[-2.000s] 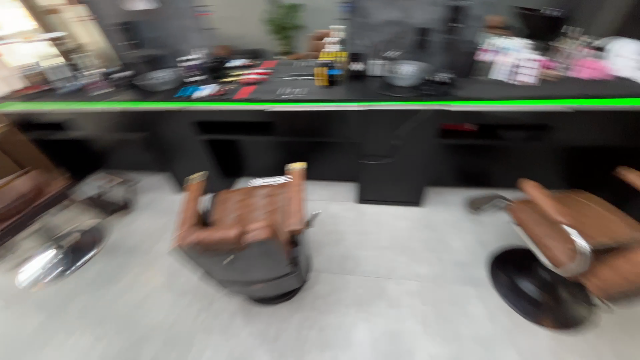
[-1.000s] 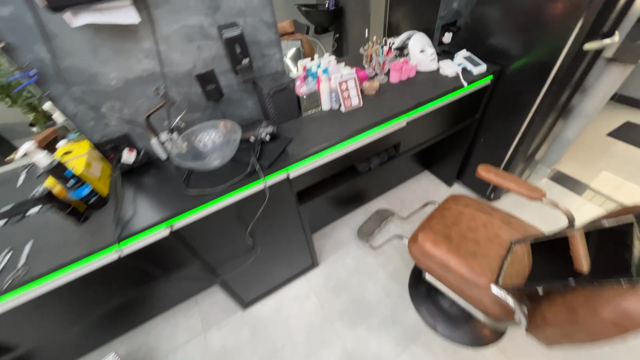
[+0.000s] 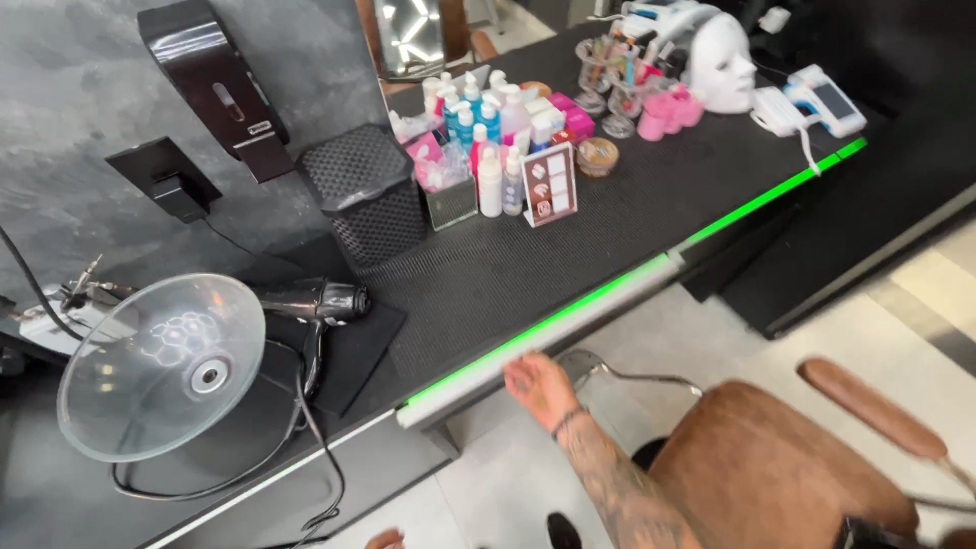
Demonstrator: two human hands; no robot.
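My right hand [image 3: 540,387], on a tattooed forearm with a dark bracelet, is at the pale front edge of a drawer [image 3: 534,345] under the black counter. Its fingers look partly curled; contact with the edge is unclear. Only a small part of my left hand [image 3: 385,540] shows at the bottom edge, and what it holds cannot be seen. On the counter, a black hair dryer [image 3: 324,301] lies beside a clear bowl [image 3: 164,366]. Farther right are pump bottles [image 3: 489,179], a small sign stand [image 3: 550,185] and a black woven-pattern bin [image 3: 366,194].
A brown salon chair [image 3: 770,465] with a padded armrest [image 3: 873,408] stands at the lower right. A loose cable [image 3: 335,465] hangs over the counter's front. A white face mask [image 3: 722,65] and a white device [image 3: 827,99] lie at the far end.
My right hand and forearm have come into view at the counter's front, and part of my left hand at the bottom. The view has swung right and come closer to the counter.
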